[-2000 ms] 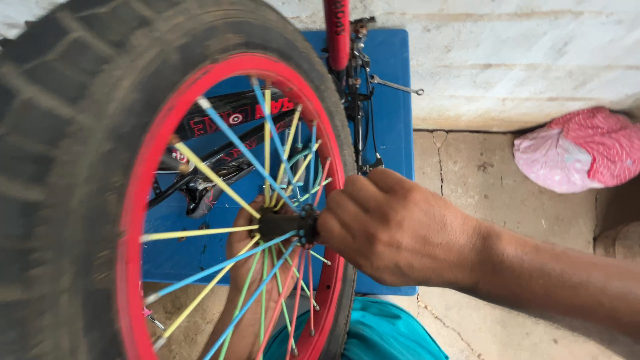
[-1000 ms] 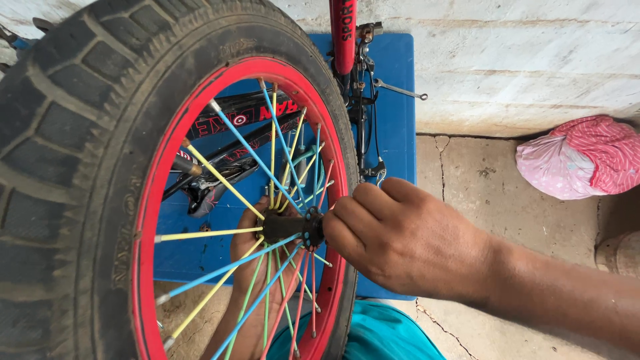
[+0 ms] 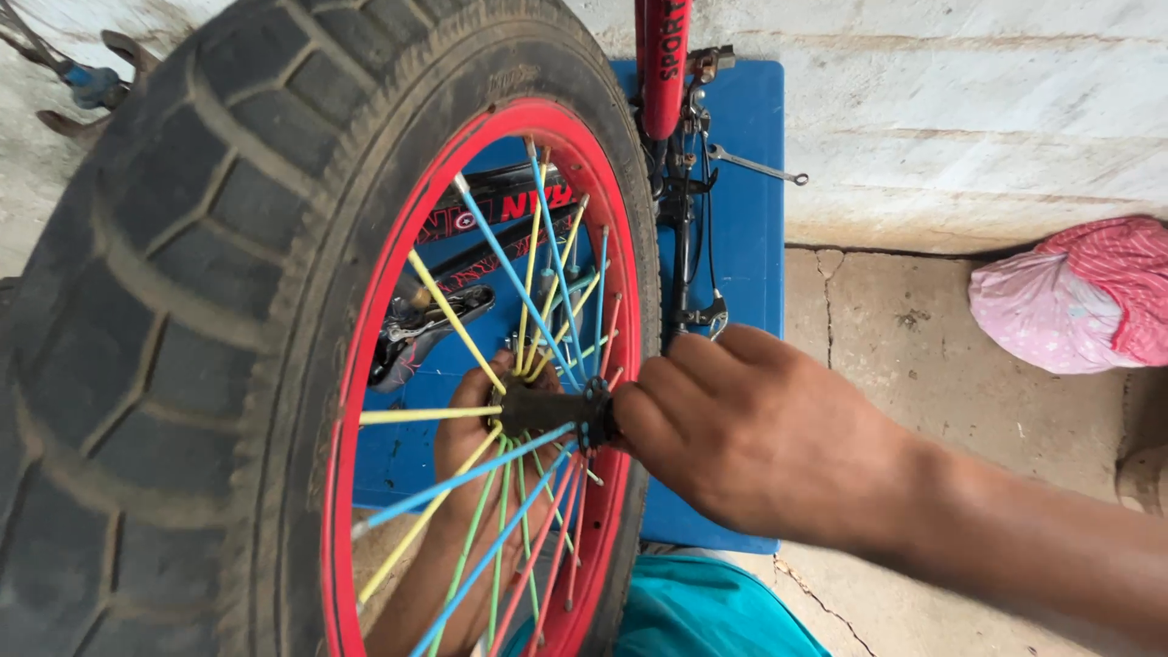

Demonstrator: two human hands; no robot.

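Note:
A bicycle wheel with a black rubber tire (image 3: pixel 228 301), a red rim (image 3: pixel 339 511) and spokes in yellow, blue, green and red fills the left and middle. At its centre is a black hub (image 3: pixel 540 411). My right hand (image 3: pixel 730 424) is closed on the near-right end of the hub, its fingertips hiding the axle end. Seen through the spokes, my left hand (image 3: pixel 470 456) is behind the wheel, around the hub's other end; its fingers are partly hidden.
Behind the wheel is a blue table (image 3: pixel 753 383) bearing a combination wrench (image 3: pixel 757 166), a brake lever (image 3: pixel 707 315), cables and black bicycle frame parts. A red tube (image 3: pixel 664 73) stands at the top. A pink cloth bundle (image 3: pixel 1049 301) lies on the floor near the white wall.
The wheel has turned to a slower, sharper view, its tread now less blurred than two seconds ago. Both hands stay at the hub ends.

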